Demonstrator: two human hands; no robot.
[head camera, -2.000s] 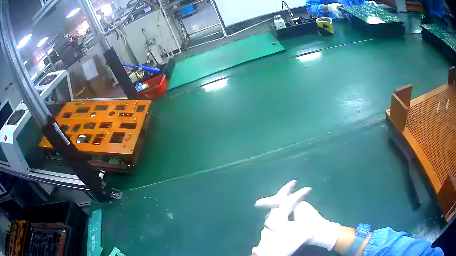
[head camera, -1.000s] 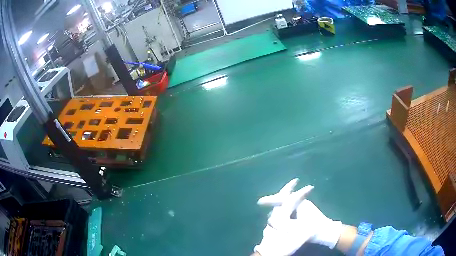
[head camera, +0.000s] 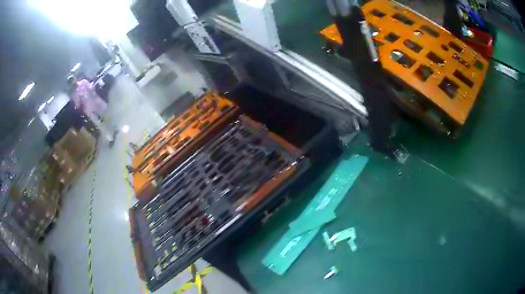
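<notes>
No hand shows in the frame. Nearest in front of me at the left is a black crate (head camera: 314, 146) holding a dark soldering pallet (head camera: 216, 189) with reddish-brown edges, tilted. Behind it in the crate an orange pallet cover (head camera: 158, 152) stands tilted too. At the upper right another orange pallet cover (head camera: 434, 54) with large rectangular cutouts lies on top of a dark carrier, partly behind a dark post. The image is blurred.
A dark post (head camera: 365, 74) stands on the green bench (head camera: 426, 229). Light green strips (head camera: 316, 215) and a small pale green piece (head camera: 341, 238) lie by the crate. A red tool box (head camera: 479, 40) is at the upper right. A person (head camera: 89, 100) in pink stands far left.
The view has swung left and down to the crate. Both gloved hands, seen together before, are out of the picture. The ribbed orange tray at the right has also left the view.
</notes>
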